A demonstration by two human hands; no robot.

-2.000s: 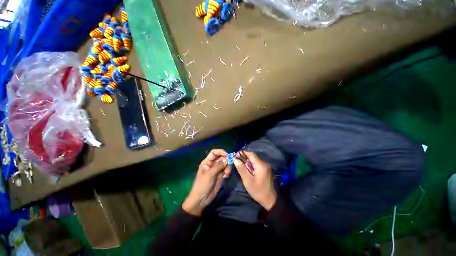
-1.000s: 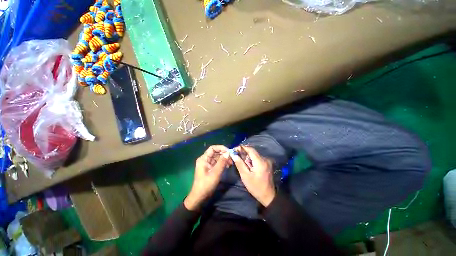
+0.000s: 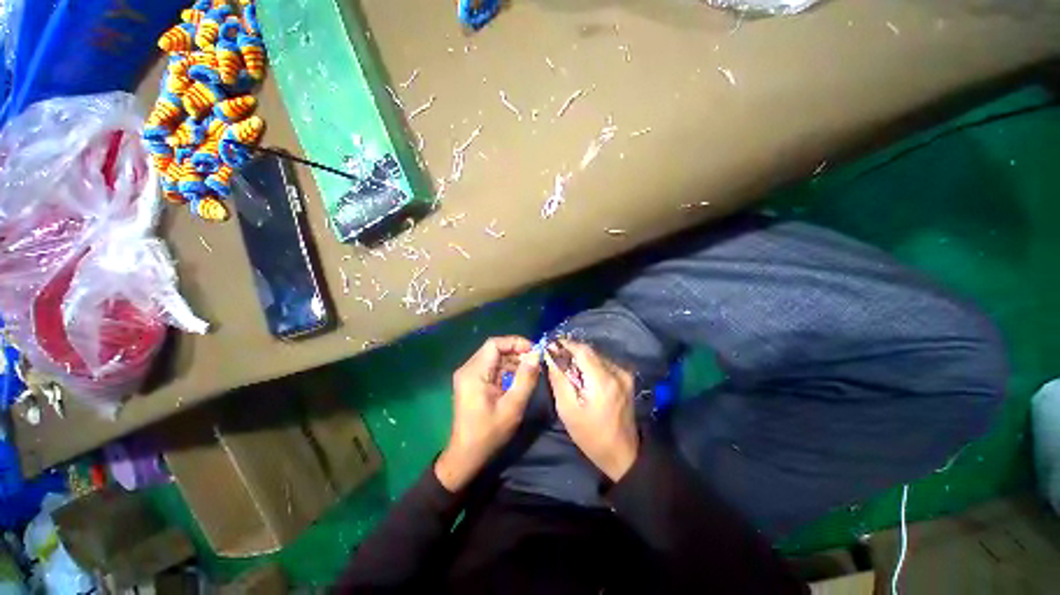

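Observation:
My left hand and my right hand meet fingertip to fingertip over my lap, below the bench edge. A small part, of which only a bit of blue and a pale edge show, is pinched between them. The rest of it is hidden by the fingers. Whether my right fingers also hold a small tool cannot be told. A pile of striped moulded parts, yellow-orange and blue, lies at the upper left of the bench.
The green bar lies on the brown bench with a thin black rod over its near end. Left of it are a smartphone and a bag of red parts. Trimmings are scattered about. A cardboard box stands below.
The view has shifted, so the bench things sit further left and higher. My hands stay together over my lap; the fingers have turned the small part, and less of its blue shows than two seconds ago.

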